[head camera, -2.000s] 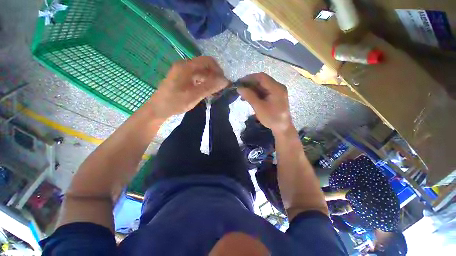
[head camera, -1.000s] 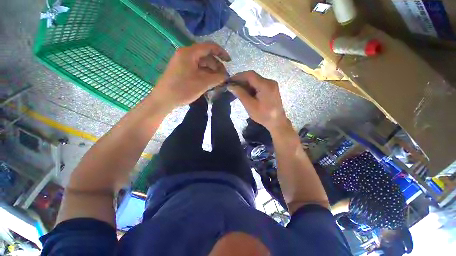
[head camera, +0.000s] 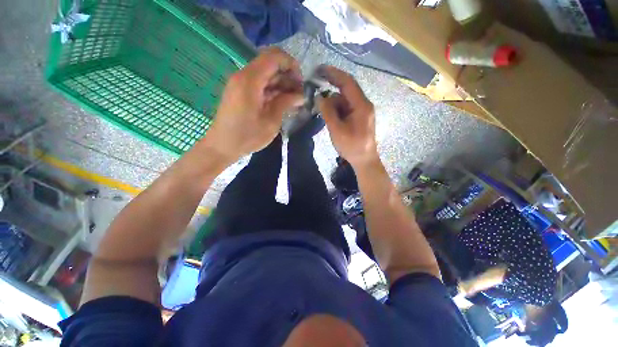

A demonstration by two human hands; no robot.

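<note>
A small dark grey piece is held in the air between my two hands, above my dark-trousered legs. It is blurred and partly hidden by fingers, so I cannot tell its shape. A narrow white strip hangs below it, by my left fingers. My left hand has its fingers curled, thumb and fingertips at the piece's left side. My right hand has its thumb and forefinger at its right side, the forefinger raised along the top.
A green slotted crate stands on the floor at upper left. Dark blue cloth lies beside it. Cardboard at right bears a white spool with a red end. A person in a dotted top is at lower right.
Both hands have risen slightly and their fingertips have parted somewhat, showing more of the grey piece. My right forefinger has lifted. The other person's arm has shifted.
</note>
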